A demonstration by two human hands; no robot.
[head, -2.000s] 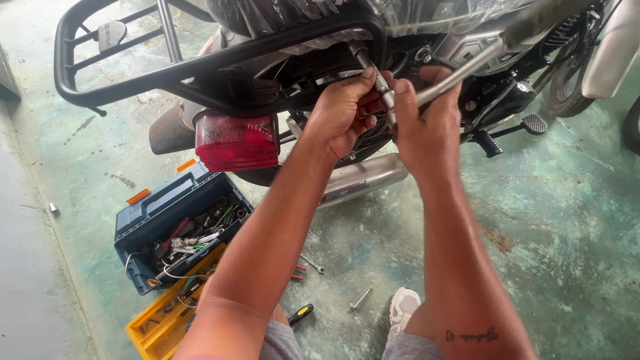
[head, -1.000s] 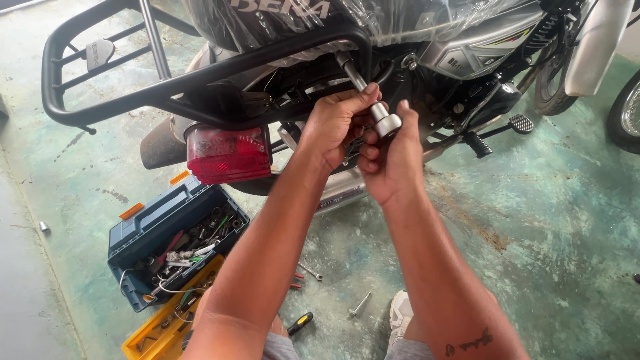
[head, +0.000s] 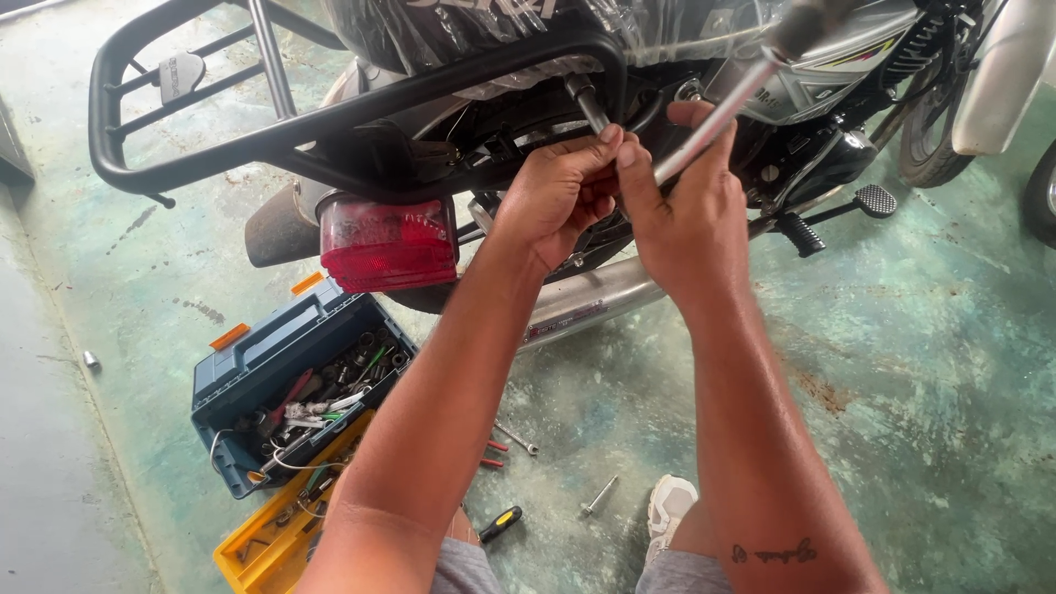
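My left hand (head: 569, 186) pinches the shaft of a socket wrench extension (head: 591, 109), whose socket end meets the motorcycle beneath the black tubular rear rack (head: 272, 136). Close beside it, my right hand (head: 689, 194) is wrapped around the ratchet end, thumb near the left fingertips. The metal ratchet handle (head: 718, 115) slants up and right between its fingers, its grip blurred near the top edge. My palms hide the ratchet head. To the left of my hands is the red tail light (head: 388, 243); the silver exhaust pipe (head: 590, 301) runs below them.
A blue toolbox (head: 276, 330) full of tools stands on the floor at lower left, beside a yellow tray (head: 239, 549). A wrench (head: 518, 437), a bolt (head: 599, 497) and a black and yellow screwdriver handle (head: 501, 523) lie near my shoe (head: 670, 505). Foot pegs (head: 800, 235) project at right.
The ratchet handle, hardly visible one second ago, again points up and right, as two seconds ago. My right hand has turned with it. My left hand stays on the extension.
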